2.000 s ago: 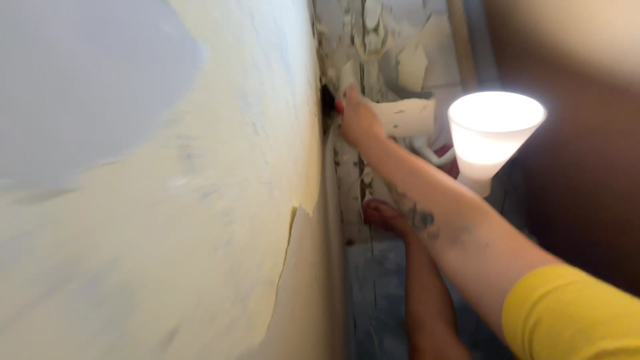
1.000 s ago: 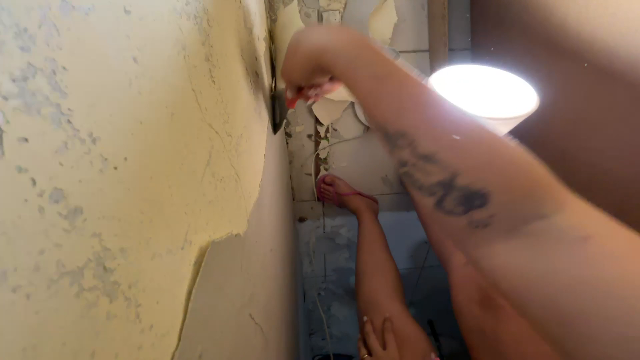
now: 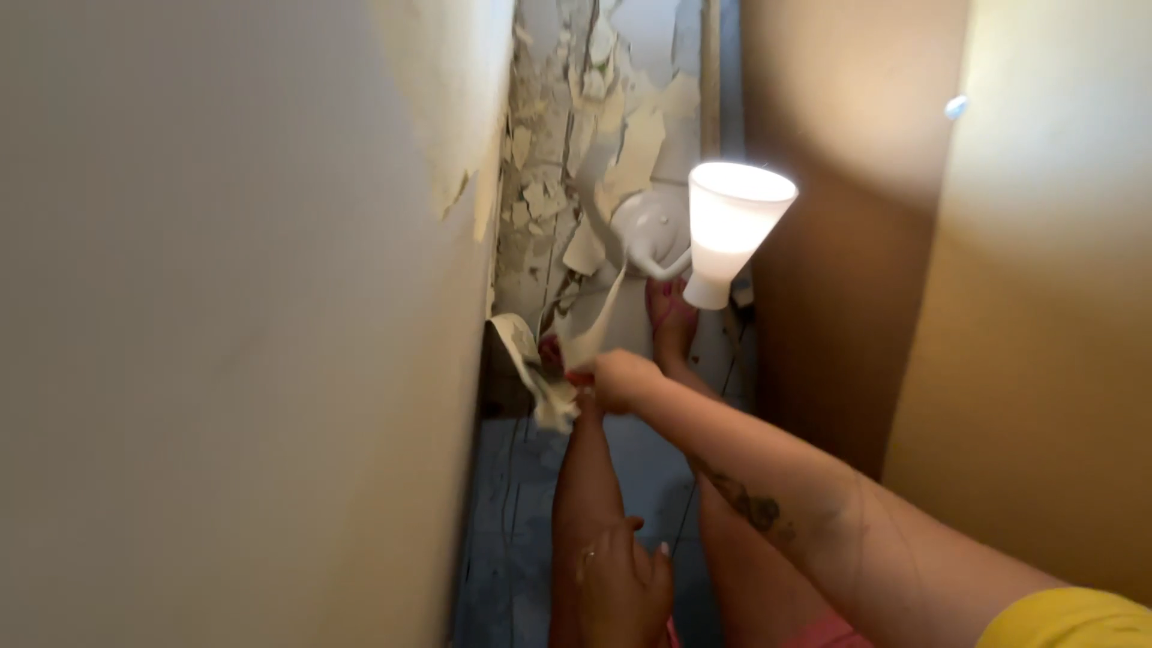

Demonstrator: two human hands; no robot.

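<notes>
My right hand (image 3: 621,380) is low beside the wall (image 3: 297,342), closed on the red handle of what looks like a scraper (image 3: 579,378); its blade is blurred. Curled strips of peeled paint (image 3: 526,360) hang or lie around the tool, one curving up past my fingers. How they touch the blade, I cannot tell. My left hand (image 3: 625,580), with a ring, rests on my leg near the bottom of the view and holds nothing. Higher on the wall, the cream paint (image 3: 454,184) ends in a ragged, lifted edge.
A lit lamp with a white cone shade (image 3: 736,216) and round base (image 3: 650,220) stands on the floor by my sandalled foot (image 3: 670,310). Paint flakes (image 3: 639,144) litter the pale tiles. A thin cord (image 3: 507,504) runs along the floor by the wall. A brown surface (image 3: 828,270) rises at right.
One second ago my right hand held the tool against the wall's paint; now it is lower, away from that spot, among curled strips. The view has shifted strongly.
</notes>
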